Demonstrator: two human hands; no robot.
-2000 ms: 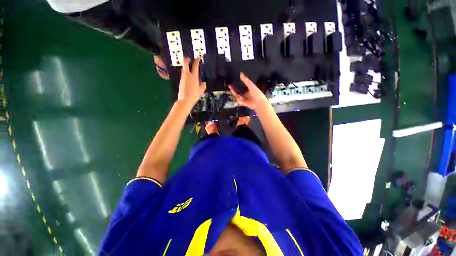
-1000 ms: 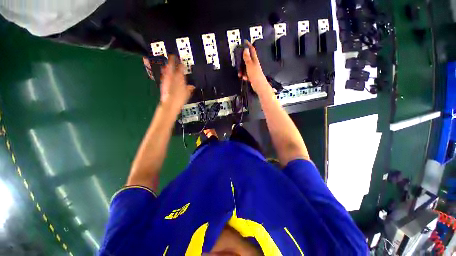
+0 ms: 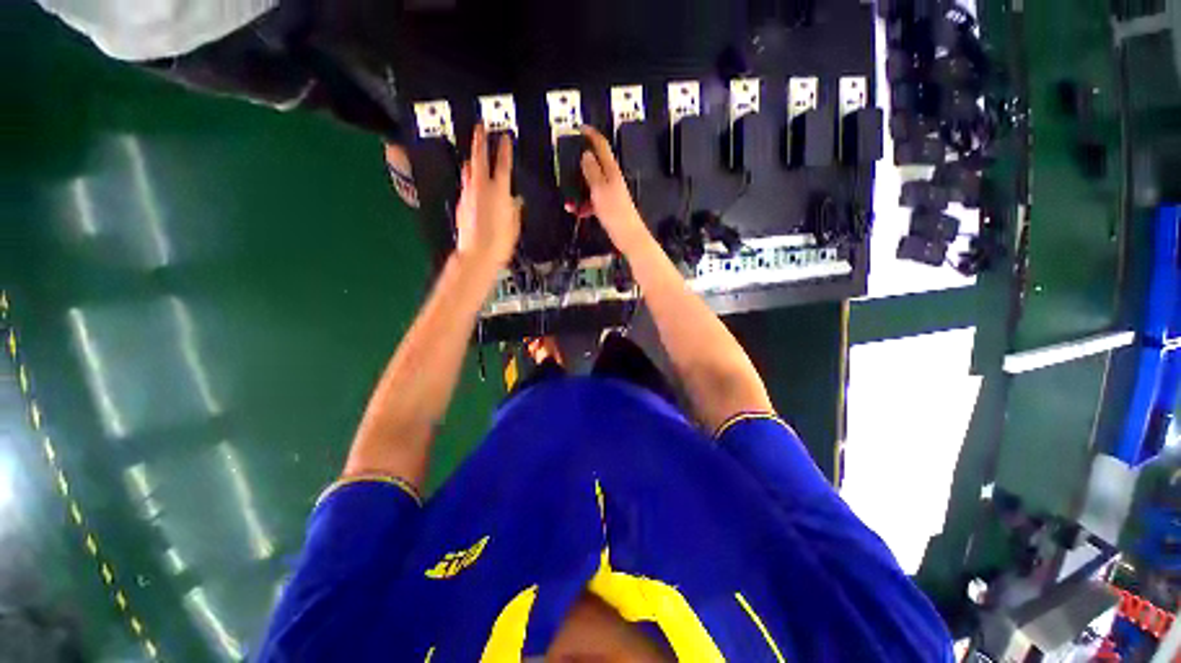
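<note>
A row of white sockets point(image 3: 563, 106) crosses the black bench point(image 3: 518, 45). Black power adapters point(image 3: 745, 140) sit at the sockets, right of my hands and at the far left. My left hand point(image 3: 488, 207) lies on an adapter at the second socket from the left; its fingertips reach the socket. My right hand point(image 3: 604, 188) holds a black adapter point(image 3: 571, 166) at the third socket. Thin black cords hang from the adapters to the pale connection strips point(image 3: 777, 263) along the near bench edge.
Many black adapters point(image 3: 927, 240) lie on a white sheet right of the bench. More white sheets point(image 3: 907, 434) lie nearer. A white divider bar point(image 3: 1068, 351) crosses the green belt at the right. A pale covered shape point(image 3: 162, 23) is at the top left. Blue and red items are at the right edge.
The left and middle sockets, bare two seconds ago, now have adapters at them. My right hand has moved left from the fourth socket to the third. My left hand has moved from the first to the second.
</note>
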